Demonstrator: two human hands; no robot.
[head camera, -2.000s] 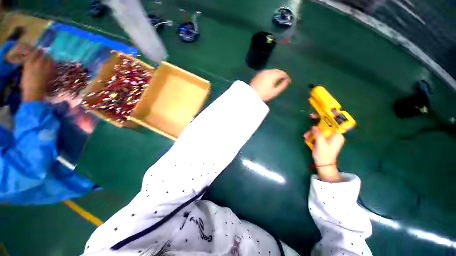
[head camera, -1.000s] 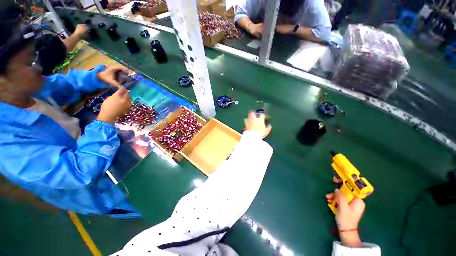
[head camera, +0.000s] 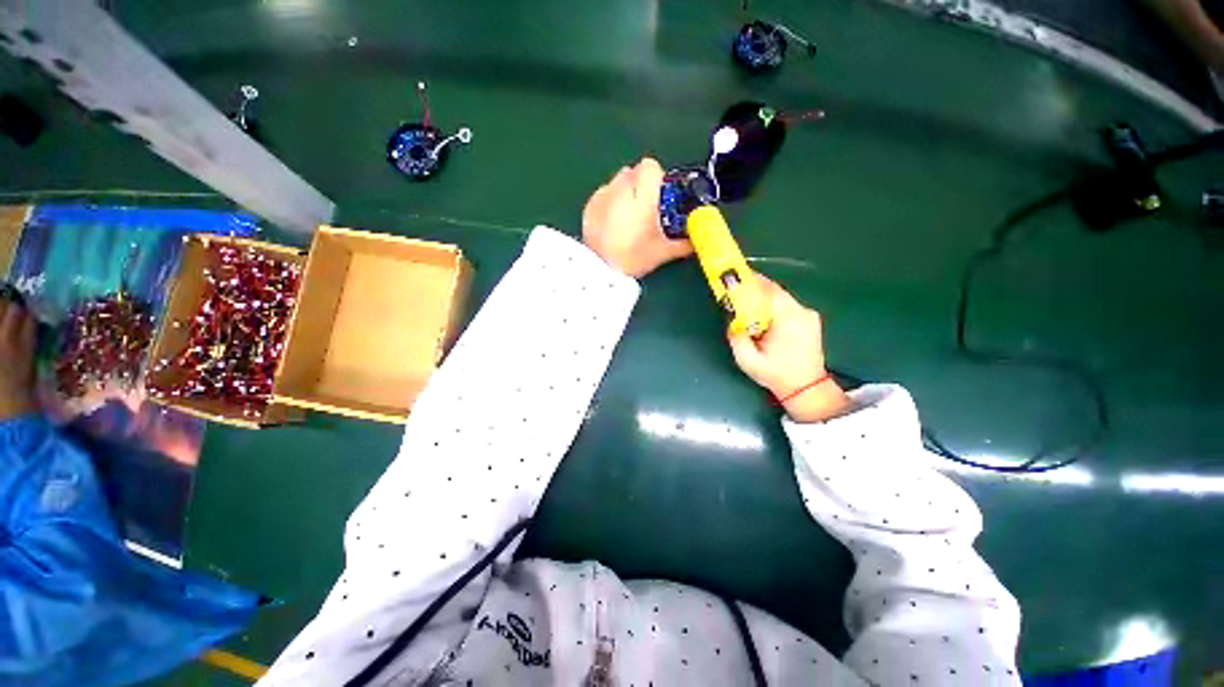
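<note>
My left hand (head camera: 631, 222) holds a small round dark-blue wired unit (head camera: 674, 201) by its left side, with a white-tipped lead standing up from it. My right hand (head camera: 781, 342) grips the yellow electric screwdriver (head camera: 722, 262). Its dark tip meets the face of the unit; whether it touches a screw is hidden. A black cylindrical housing (head camera: 752, 145) lies just behind the unit, with a green spot and a red wire at its end.
Round wired units lie at upper left (head camera: 418, 150) and top (head camera: 760, 47). An empty cardboard tray (head camera: 369, 322) adjoins a box of red wired parts (head camera: 239, 322). A metal upright (head camera: 175, 114) stands upper left. A coworker's blue sleeve (head camera: 81, 564) is at left. A black cable (head camera: 964, 302) loops at right.
My left hand, at a small dark thing one second ago, now holds the round unit nearer the housing. My right hand has brought the screwdriver left and up onto it. The view has tilted down.
</note>
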